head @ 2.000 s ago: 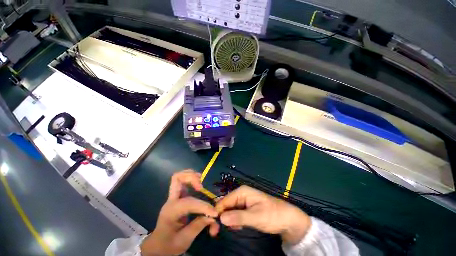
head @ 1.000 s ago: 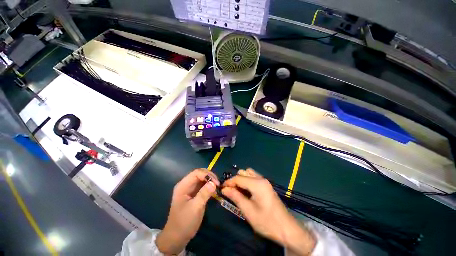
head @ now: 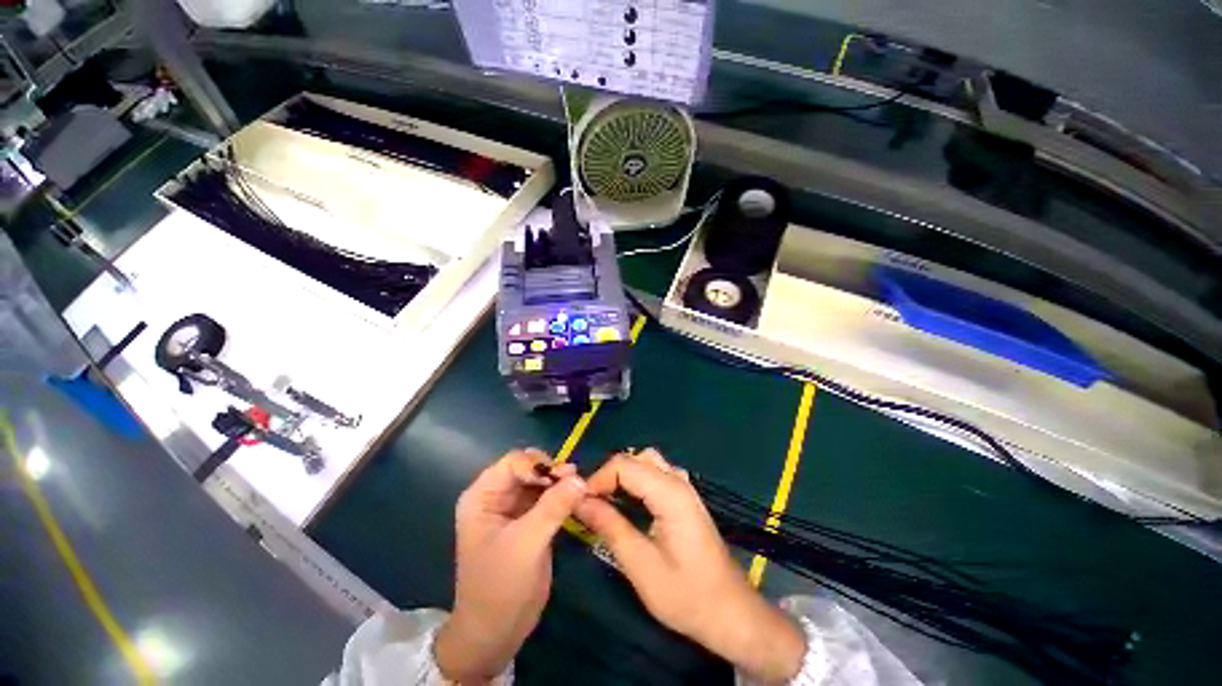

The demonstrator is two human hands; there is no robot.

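My left hand (head: 516, 536) pinches a small dark cable end (head: 546, 470) between thumb and forefinger. My right hand (head: 663, 543) is beside it, its fingertips closed on the same cable close to the left fingertips. Whether a tape piece is between the fingers cannot be told. Thin black cables (head: 871, 570) lie in a loose bundle on the green mat, running to the right from behind my right hand. The tape dispenser (head: 564, 315) stands beyond my hands with its buttons lit and a black strip at its front. A label strip (head: 606, 552) is mostly hidden under my right hand.
A cream tray (head: 442, 275) with black cables is at the upper left. A tape roll (head: 189, 345) and red-handled tools (head: 257, 418) lie on the white board. A fan (head: 634, 158), a right tray (head: 804, 351) with tape rolls and a blue bin (head: 992, 328) stand behind. A card hangs above.
Both hands came closer together and turned upright, with the cable end at the left fingertips. Since one second ago they have shifted slightly, and my right hand covers more of the label strip.
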